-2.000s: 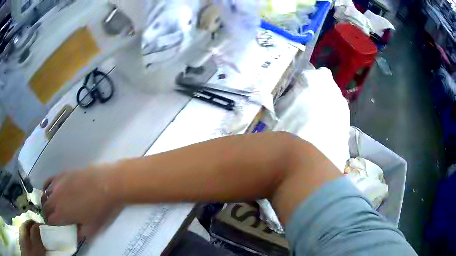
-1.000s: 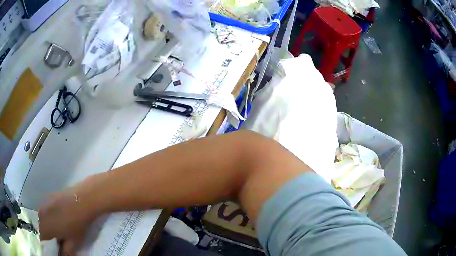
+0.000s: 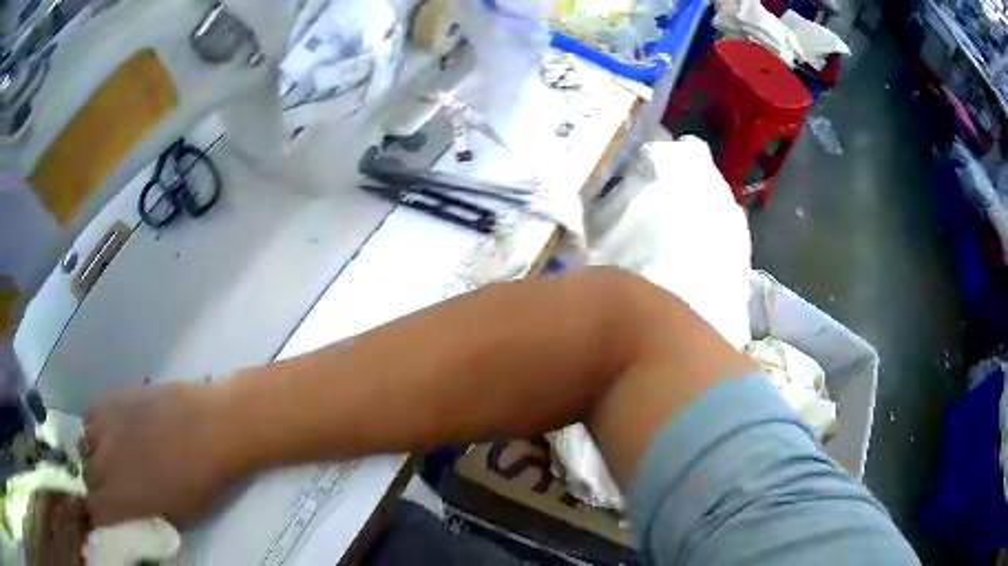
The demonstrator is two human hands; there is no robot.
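Observation:
Cream fabric [image 3: 133,542] lies at the lower left, with a brighter yellowish part [image 3: 42,483] beside the dark metal parts of the sewing machine [image 3: 22,426]. My right hand [image 3: 149,453] is curled down on the fabric at the needle area, its fingertips blurred and partly hidden. Only some fingers of my left hand [image 3: 55,533] show at the lower left edge, against the fabric; the rest is cut off. Where the needle meets the cloth is not clear.
Black scissors [image 3: 179,186] and black thread snips [image 3: 437,201] lie on the white table [image 3: 254,265]. A plastic bag [image 3: 337,61] and a blue-rimmed basket [image 3: 619,64] are behind. To the right are white cloth [image 3: 685,243], a grey bin [image 3: 846,354], a red stool [image 3: 757,94] and a cardboard box [image 3: 520,470].
The camera view has swung, shifting the table. Since one second ago, left fingers have come into view and a cream flap shows below my right hand, which stays at the needle area.

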